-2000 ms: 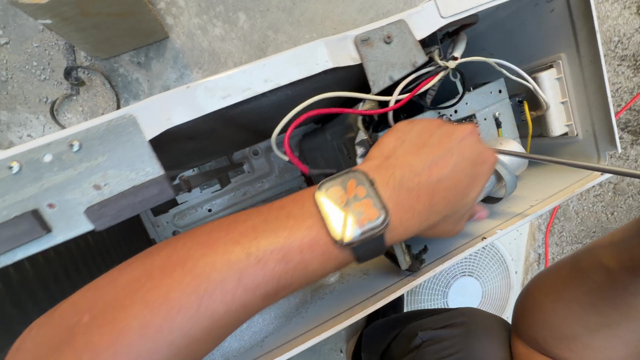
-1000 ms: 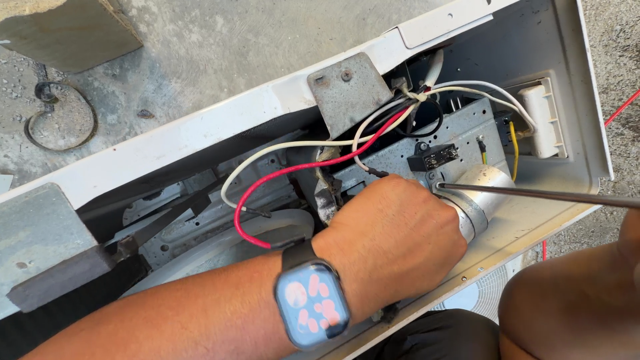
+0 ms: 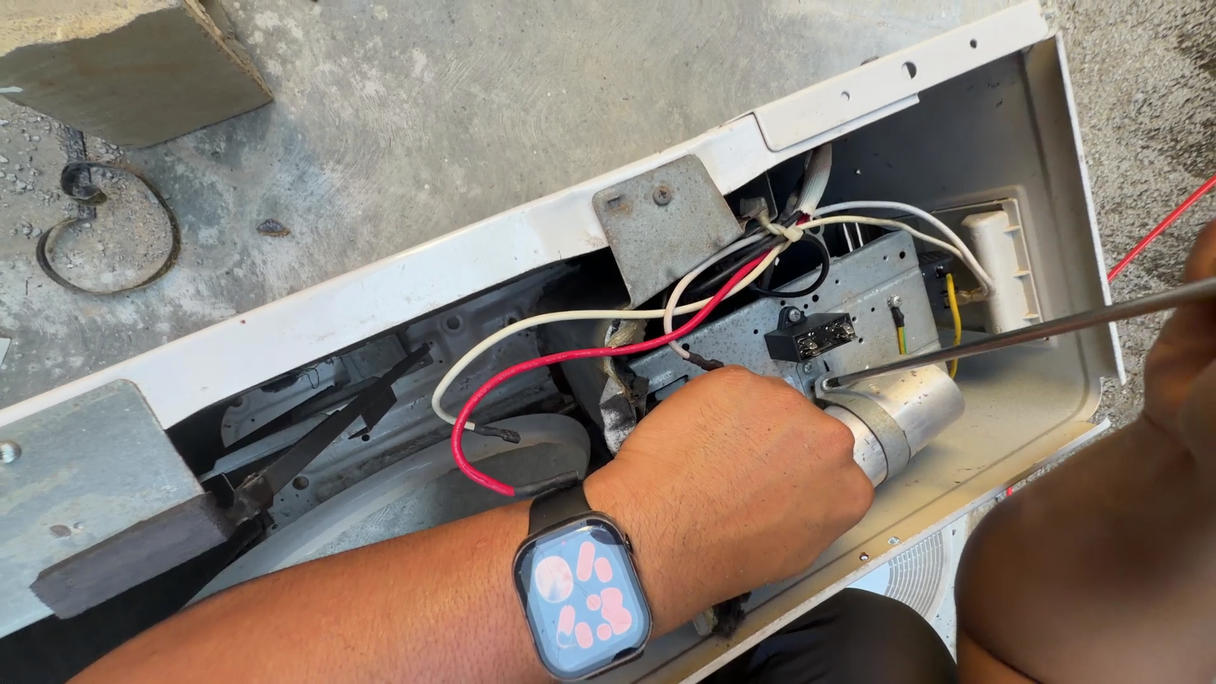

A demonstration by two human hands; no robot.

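My left hand (image 3: pixel 741 465), with a smartwatch on its wrist, is closed around the lower end of a silver cylindrical capacitor (image 3: pixel 926 404). A metal strap circles the capacitor beside my knuckles. The long shaft of a screwdriver (image 3: pixel 1007 337) slants in from the right, its tip at the strap's screw tab. At the right edge, blurred and partly cut off, my right hand (image 3: pixel 1183 366) grips the screwdriver; the handle is out of view. A black component with metal terminals (image 3: pixel 812 335) sits on the perforated metal plate (image 3: pixel 879 271) above the capacitor.
A red wire (image 3: pixel 570 357) and a cream wire (image 3: pixel 532 323) loop loosely across the open white metal casing (image 3: pixel 437 256). A bracket (image 3: pixel 665 228) projects from its rim. Beyond lie a block (image 3: pixel 133 76) and a black strap loop (image 3: pixel 176 228) on concrete. A fan grille (image 3: pixel 921 570) shows below.
The screwdriver's tip has moved from the capacitor's upper side to the strap's screw tab. My left hand stays at the capacitor. The view has shifted.
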